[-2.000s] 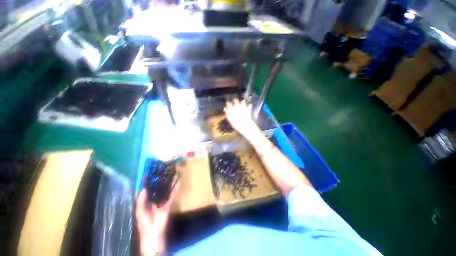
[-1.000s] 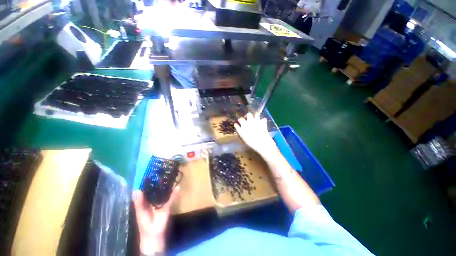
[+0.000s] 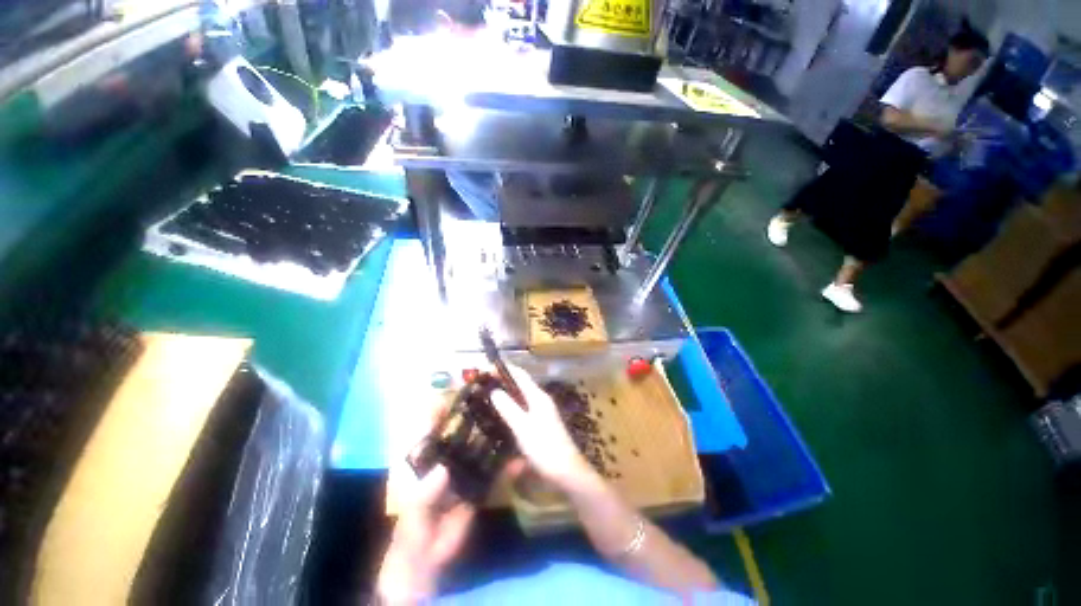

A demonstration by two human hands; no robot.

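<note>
My left hand [image 3: 429, 527] holds a black moulded part [image 3: 472, 440], blurred, over the cartons in front of the press. My right hand [image 3: 539, 426] is at the part's right side, with a small dark strip-like piece [image 3: 496, 352] at its fingertips. The large carton tray [image 3: 664, 456] holds small black pieces [image 3: 589, 429], partly hidden by my right hand. The small carton [image 3: 543, 303] with a dark little pile sits on the press base in front of the press fixture [image 3: 551, 260].
The pneumatic press [image 3: 593, 142] stands ahead. A blue plastic crate [image 3: 782, 462] is at the right. A white tray of black parts [image 3: 279, 231] lies on the green bench. A plastic-lined carton [image 3: 267, 497] is at lower left. A person [image 3: 883, 160] walks at upper right.
My right hand has moved from the press base back to the black part. My left hand has moved right with the part. The view has shifted, and a walking person now shows at upper right.
</note>
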